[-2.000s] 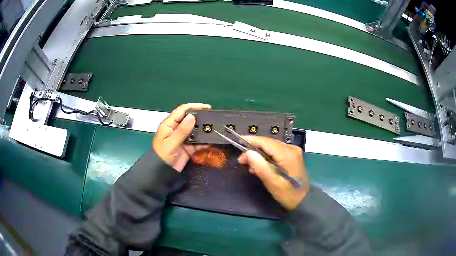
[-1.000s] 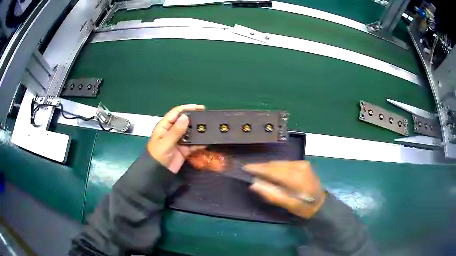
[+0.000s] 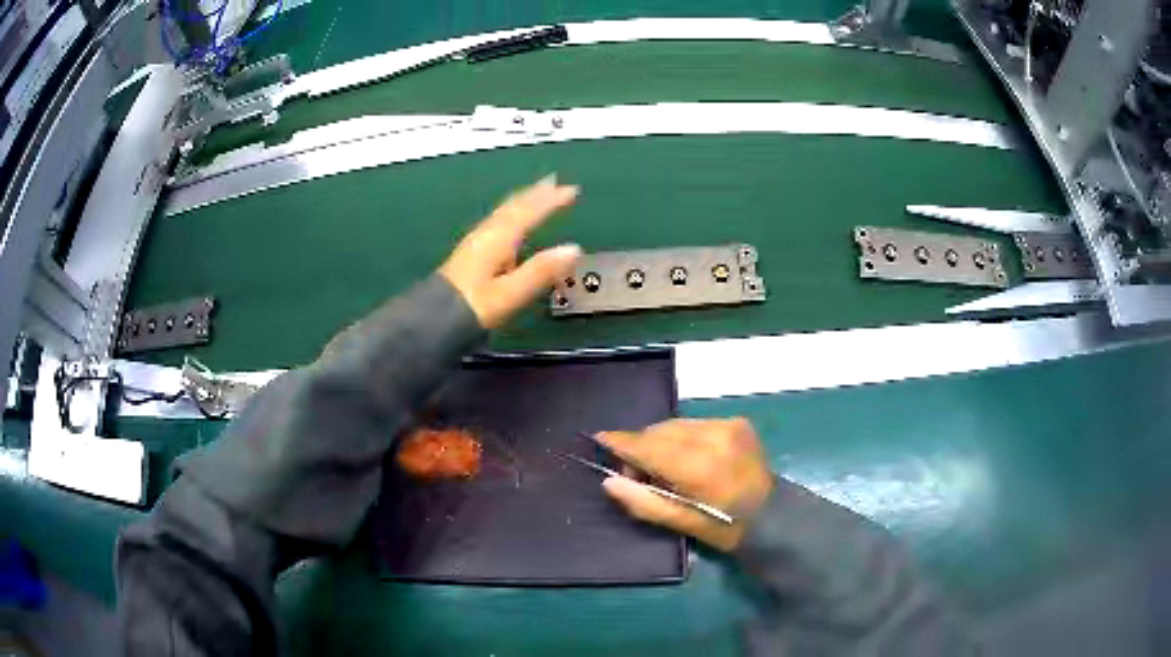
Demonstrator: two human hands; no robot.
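A grey-brown carrier plate [image 3: 658,293] with a row of dark round seats with yellow-gold centres lies on the green belt. My left hand [image 3: 510,257] is open at the plate's left end, its fingers spread; whether a fingertip touches the plate is hard to tell. My right hand [image 3: 687,475] holds slim silver tweezers [image 3: 668,495], tips pointing left over the black tray [image 3: 533,580]. A pile of tiny orange parts [image 3: 439,454] lies in the left part of the tray. I cannot see any part between the tweezer tips.
More carrier plates lie on the green belt [image 3: 771,186], at the right [image 3: 928,266] and far left [image 3: 171,326]. White guide rails [image 3: 822,363] cross the view. A silver bracket [image 3: 212,389] with black cable stands on the near rail at left. Machine frames stand at both sides.
The held carrier plate is now on the belt, farther from me, and my left hand has let it go. My right hand has moved left with the tweezers. The whole view has shifted.
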